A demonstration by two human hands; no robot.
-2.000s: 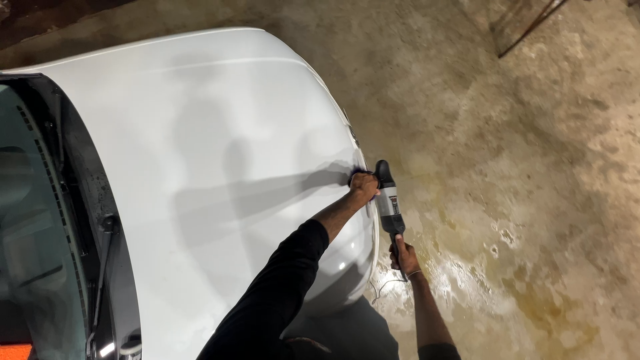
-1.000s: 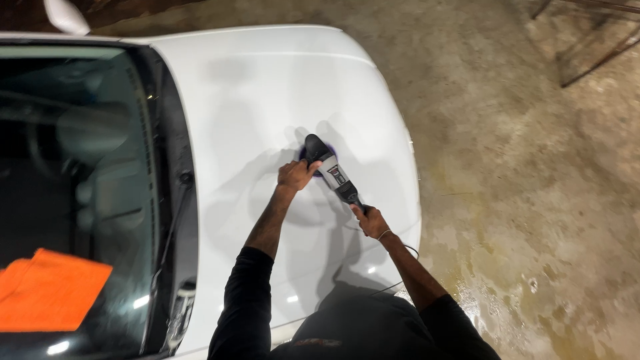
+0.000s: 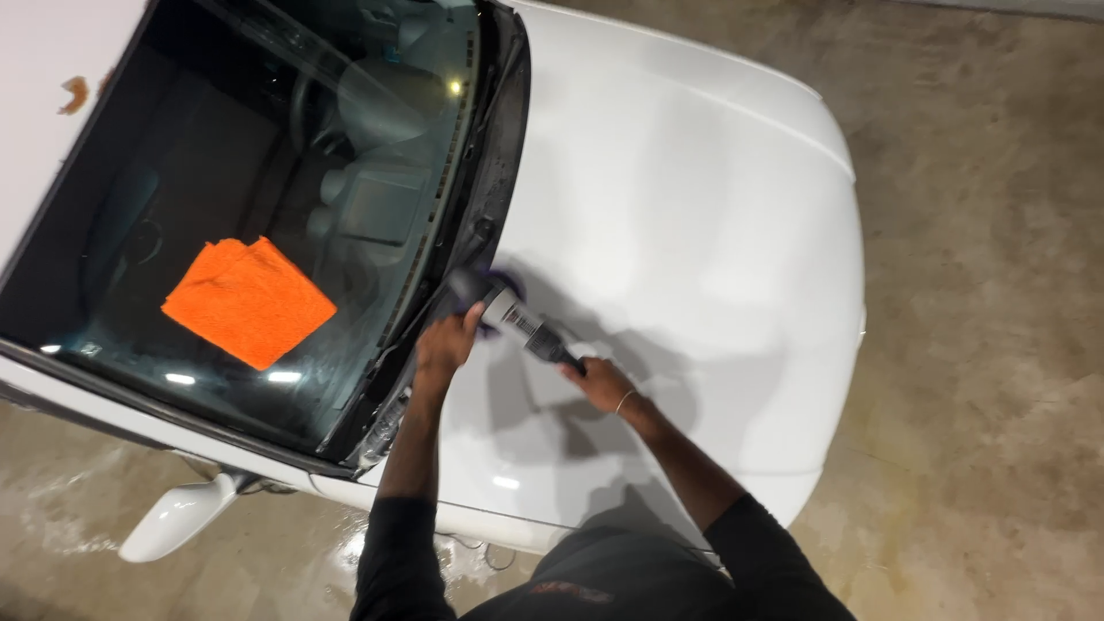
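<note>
A corded power polisher [image 3: 522, 323] with a grey and black body lies over the rear edge of a white car hood [image 3: 690, 241], close to the windshield. Its dark purple pad [image 3: 507, 283] shows partly beneath the head. My left hand [image 3: 447, 349] grips the polisher near its head, the thumb along the housing. My right hand [image 3: 599, 379], with a thin bracelet at the wrist, is closed around the rear handle. The pad's contact with the hood is mostly hidden by the tool.
A folded orange microfiber cloth [image 3: 250, 302] rests on the windshield [image 3: 233, 181]. Black wiper cowl trim [image 3: 496, 172] borders the hood. The side mirror [image 3: 177, 522] juts out at lower left. A cable [image 3: 498, 559] hangs beside the fender, and wet concrete floor [image 3: 975, 345] surrounds the car.
Both hands have carried the polisher from the hood's front edge, across its middle, to the rear edge by the windshield. The view has shifted toward the windshield.
</note>
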